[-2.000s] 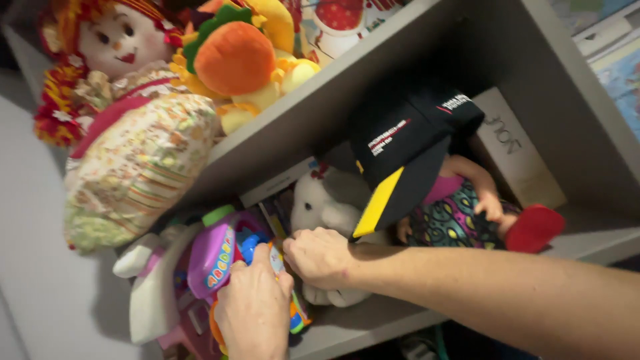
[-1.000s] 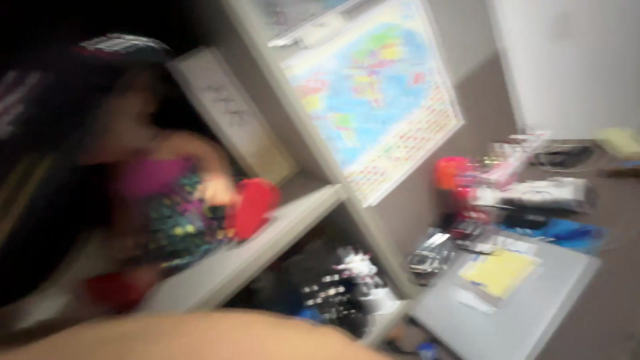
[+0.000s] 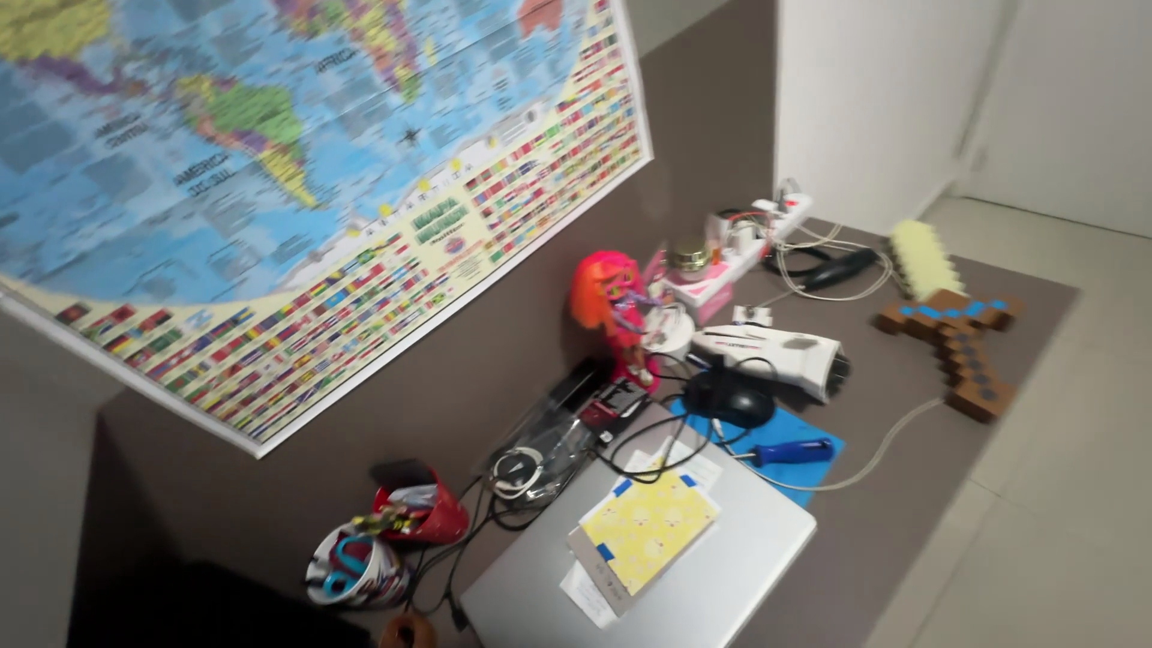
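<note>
Neither of my hands shows in the head view now. A closed silver laptop (image 3: 747, 576) lies on the desk with a yellow patterned notepad (image 3: 650, 529) and papers on its lid. Beyond it are a black computer mouse (image 3: 731, 398), a blue-handled screwdriver (image 3: 792, 452) on a blue sheet (image 3: 810, 477), and a white handheld device (image 3: 774, 355). A doll with pink and orange hair (image 3: 612, 292) stands near the wall. A toy pixel-style sword with a brown hilt (image 3: 967, 346) lies near the far end.
A world map (image 3: 360, 180) hangs on the wall. A white cup of supplies (image 3: 360, 571) and a red cup (image 3: 432, 513) stand at the desk's left. Cables and a white power strip (image 3: 783, 220) lie along the back. The desk's edge (image 3: 1008, 423) borders a tiled floor.
The view has swung far right, from the toy shelf to the desk and map. Two seconds ago both hands were at a colorful plastic toy on the shelf; now both are out of view.
</note>
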